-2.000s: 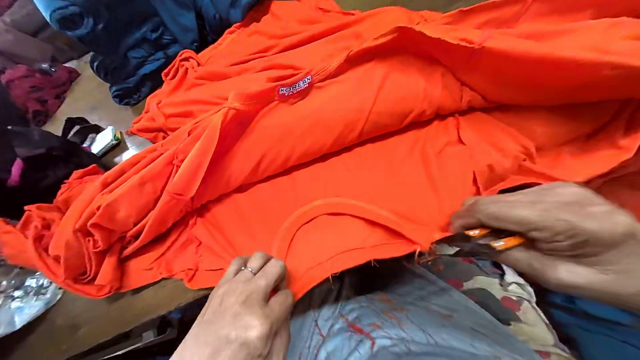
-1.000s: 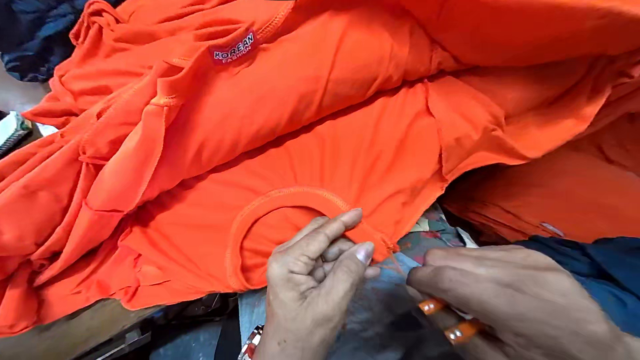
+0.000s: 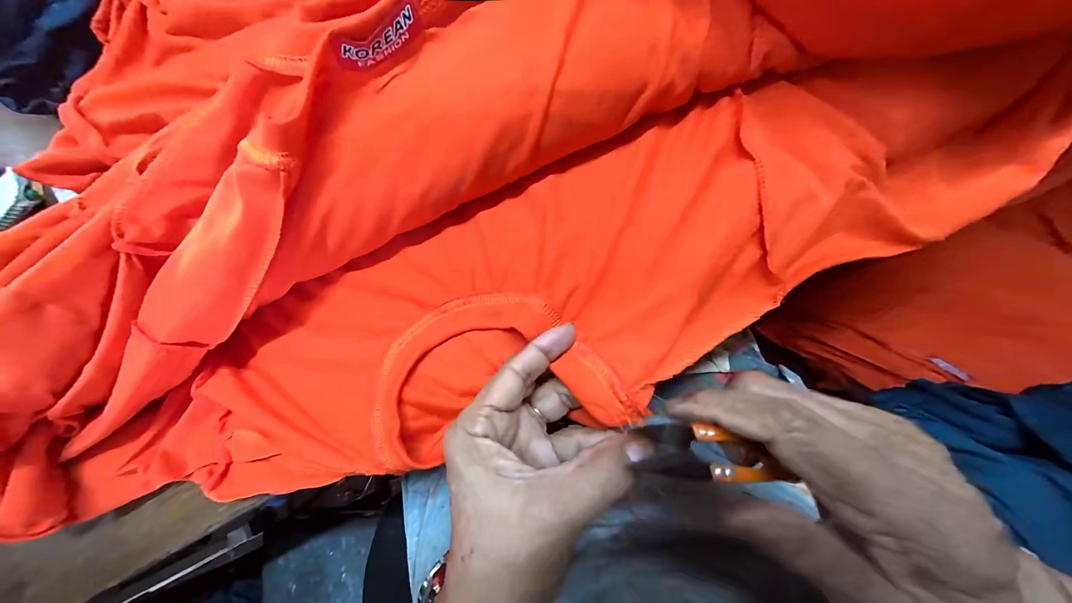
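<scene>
An orange knit shirt with overlocked seams lies spread across the view, its ribbed neckband curving toward me. My left hand, palm up with a ring on one finger, pinches the end of the neckband near the shoulder seam. In my right hand is a small pair of orange-handled thread snips, their dark blades blurred beside the left fingertips and the loose threads at the shirt's corner. A dark blurred shape covers part of the view below the hands.
Another orange fabric piece lies at the right, above dark blue cloth. A wooden table edge shows at the lower left. Dark cloth is at the upper left. My lap in light blue fabric is below.
My left hand has turned palm up and moved from the shirt's lower edge to the neckband end. The snips in my right hand have come close to the left fingertips. The view has moved nearer.
</scene>
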